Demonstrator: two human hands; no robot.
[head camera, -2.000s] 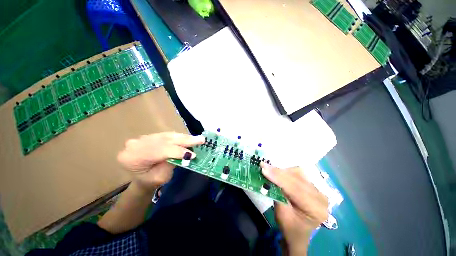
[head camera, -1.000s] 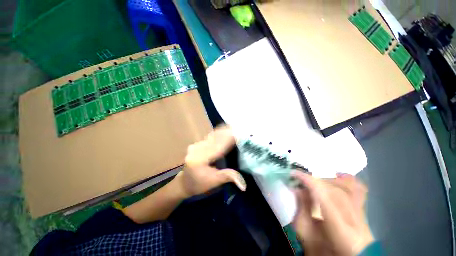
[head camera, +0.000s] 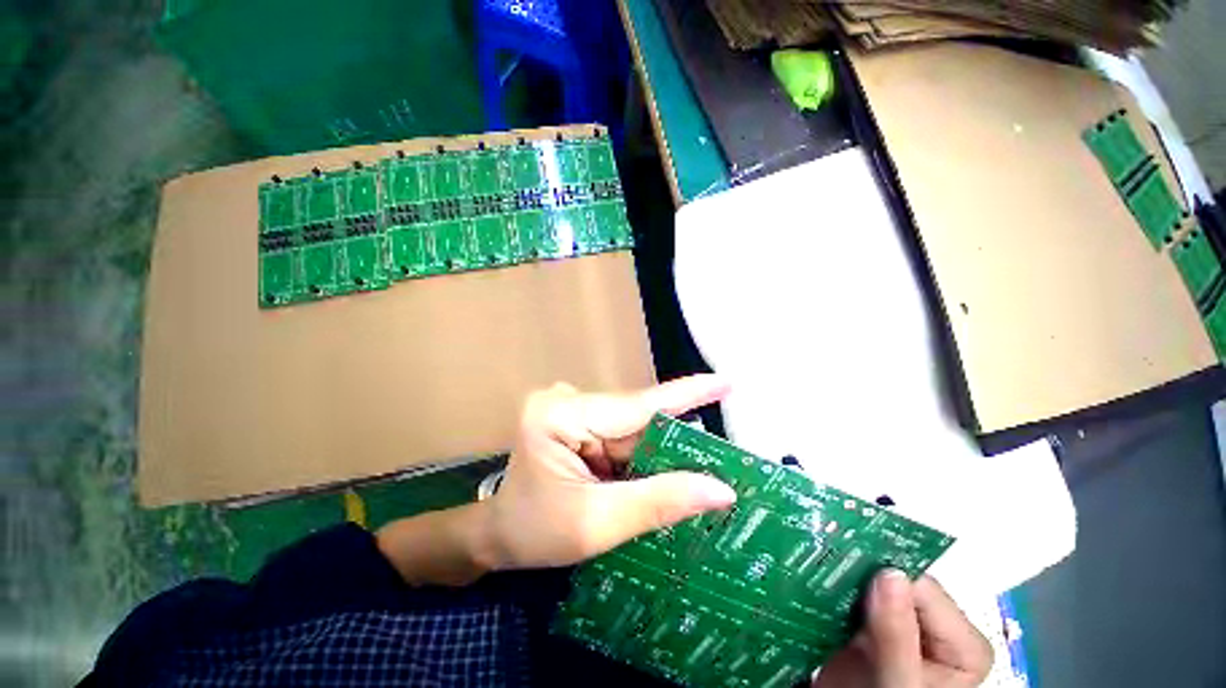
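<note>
A green circuit board panel is tilted in front of me, its flatter face with white print and small pads up. My right hand is shut on its lower right edge, thumb on the face; the hand is partly cut off by the bottom edge. My left hand is at the panel's upper left edge, thumb over the face and index finger stretched beyond the top corner. Whether it grips is unclear. More panels lie in a row along the far side of a cardboard sheet at left.
A white pad lies on the bench beyond the held panel. Right of it, a tan sheet bears green panels at its far right edge. A cardboard pile, a yellow-green lump and a blue stool are at the back.
The held panel has turned from its component side to its flatter face. My left hand came off it and is now back over its edge. The view has swung left.
</note>
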